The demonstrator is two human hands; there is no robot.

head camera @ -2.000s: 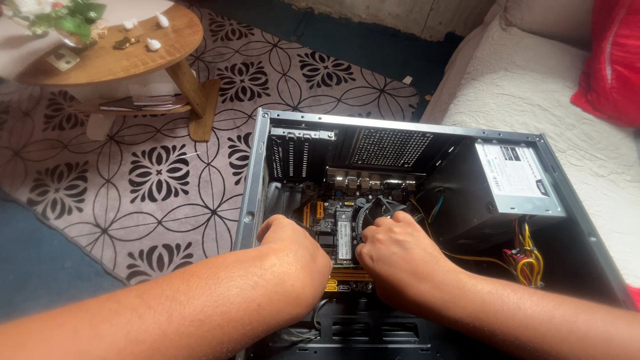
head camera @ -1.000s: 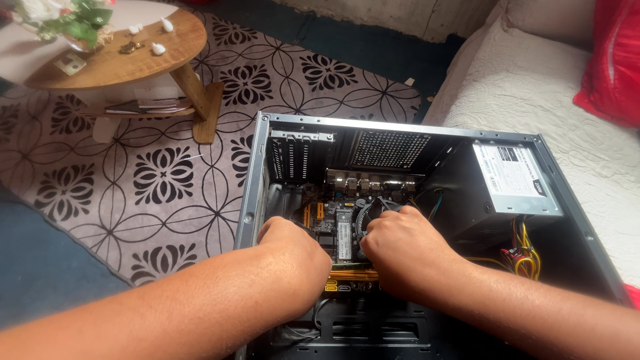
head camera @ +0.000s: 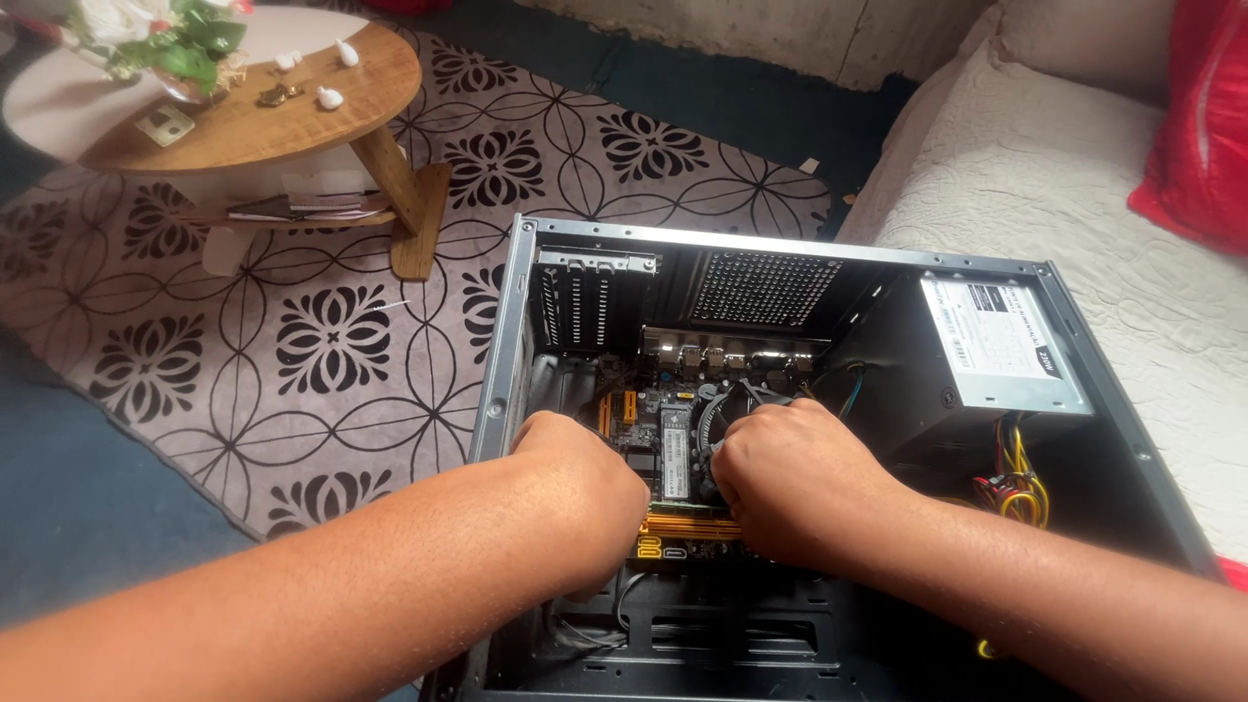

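Observation:
Both my hands reach into an open black computer case [head camera: 780, 244]. My left hand [head camera: 585, 497] is curled at the left edge of the motherboard [head camera: 648, 400], its fingertips hidden. Over the board's right part, my right hand [head camera: 799, 478] is bent beside the round CPU cooler [head camera: 719, 414]; whether its fingers hold anything is hidden. Between the hands lies a slim labelled M.2 drive [head camera: 675, 453]. Just below it run the yellow memory slots [head camera: 692, 525], with a memory module seated there. The metal port panel [head camera: 731, 356] stands behind the board.
A power supply [head camera: 897, 380] fills the case's right rear, with bundled cables [head camera: 1016, 487] hanging from it. A wooden table [head camera: 380, 88] with flowers stands on the patterned rug [head camera: 336, 336] at upper left. A cream-covered bed or sofa [head camera: 1053, 175] is at right.

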